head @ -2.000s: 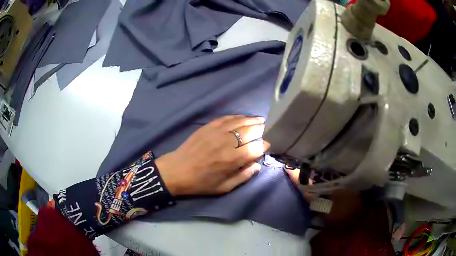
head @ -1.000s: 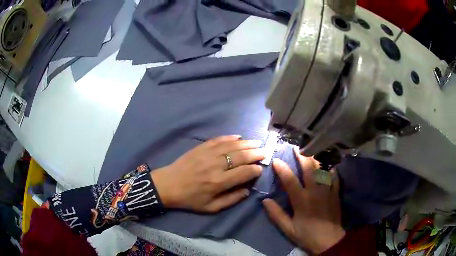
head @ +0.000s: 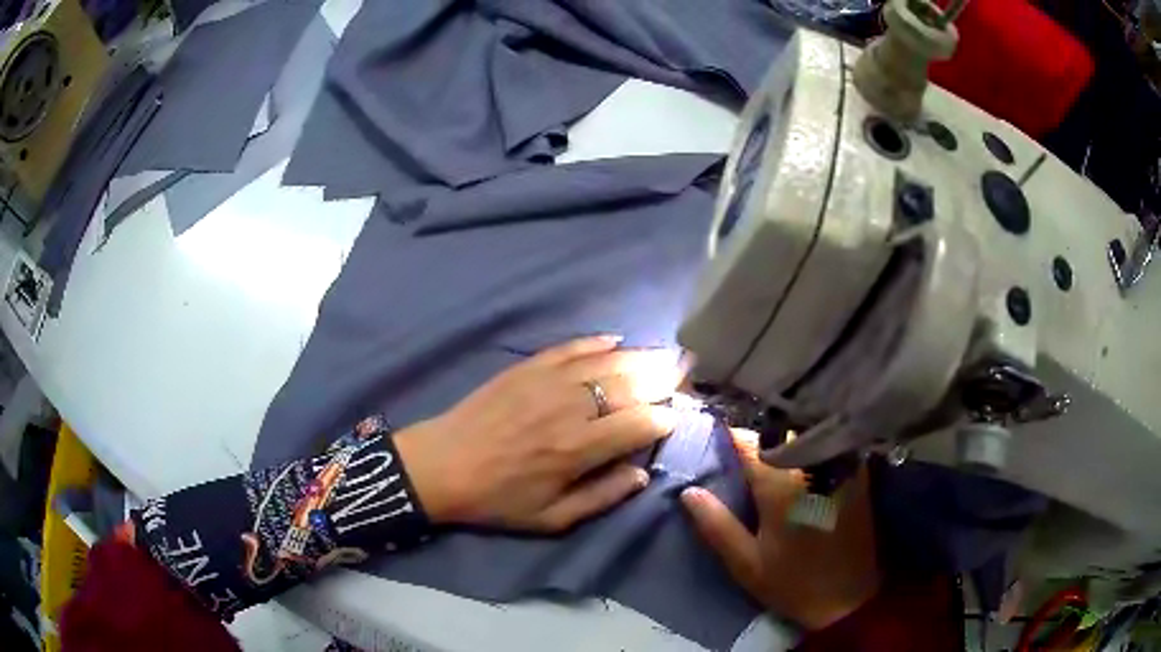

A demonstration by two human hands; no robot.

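Observation:
A large blue-grey garment panel [head: 509,268] lies on the white table and runs under the head of the cream-white sewing machine [head: 802,217]. My left hand [head: 548,439], with a ring, lies flat on the panel just left of the lit needle area, fingertips near the needle. My right hand [head: 796,535] rests on the panel's right part below the machine head, partly hidden by the head. A small brightly lit stitched patch [head: 688,446] shows between my hands. The needle and presser foot are mostly hidden by glare and the head.
Bundled grey cloth [head: 433,89] lies beyond the panel. Flat cut pieces [head: 210,96] lie at far left, near a second machine [head: 45,89]. A yellow bin [head: 64,535] stands at lower left. Red-handled scissors [head: 1054,618] are at lower right. A red object [head: 1019,57] is behind the machine.
Over the last second, my left fingertips have moved closer to the needle, the pale strip beside them no longer shows, and the cloth between my hands has shifted and wrinkled. The camera view has tilted slightly.

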